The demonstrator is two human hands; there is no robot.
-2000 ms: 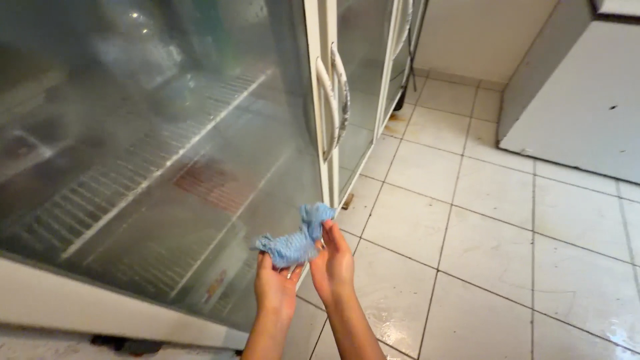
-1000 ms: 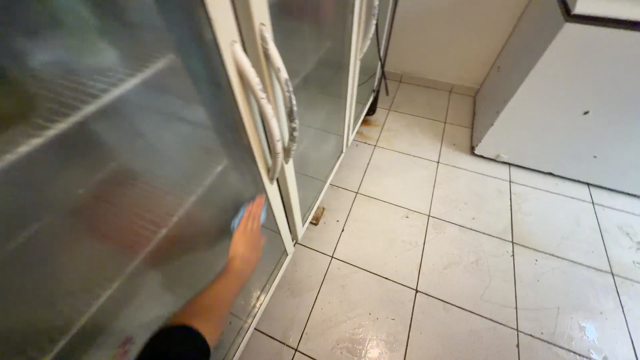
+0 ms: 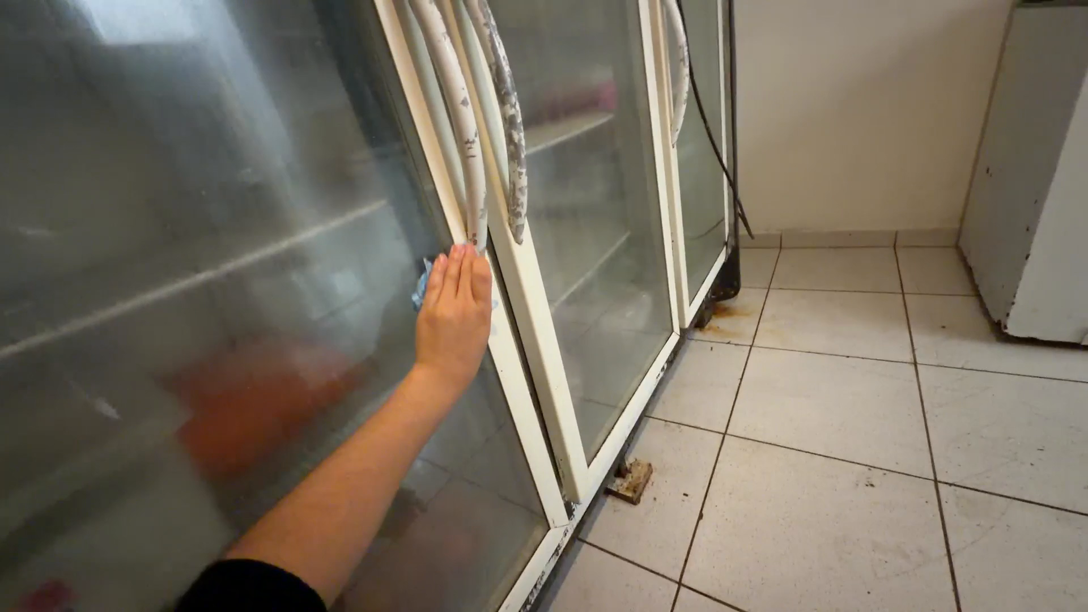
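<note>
My left hand (image 3: 455, 310) is pressed palm-down on a blue cloth (image 3: 421, 286), against the right edge of the nearest glass door (image 3: 323, 255) of an upright refrigerator. Most of the cloth is hidden under the hand; a crumpled part shows left of the fingers. The fingertips reach the door's white frame (image 3: 515, 382), just at the lower end of a curved, worn white handle (image 3: 463, 119). A second handle (image 3: 513, 144) with chipped paint is beside it on the neighbouring door. The glass looks hazy, with shelves and a red item behind it. My right hand is out of view.
A further glass door (image 3: 705, 153) stands beyond, with a dark cable (image 3: 710, 136) hanging in front. A small worn block (image 3: 631, 482) lies at the refrigerator's base on the white tiled floor (image 3: 816, 527). A white cabinet-like unit (image 3: 1045, 187) stands at the right by the wall.
Two seconds ago both hands held the blue cloth in front of the door; the right hand has since left view. My left hand has moved onto the door edge with the cloth.
</note>
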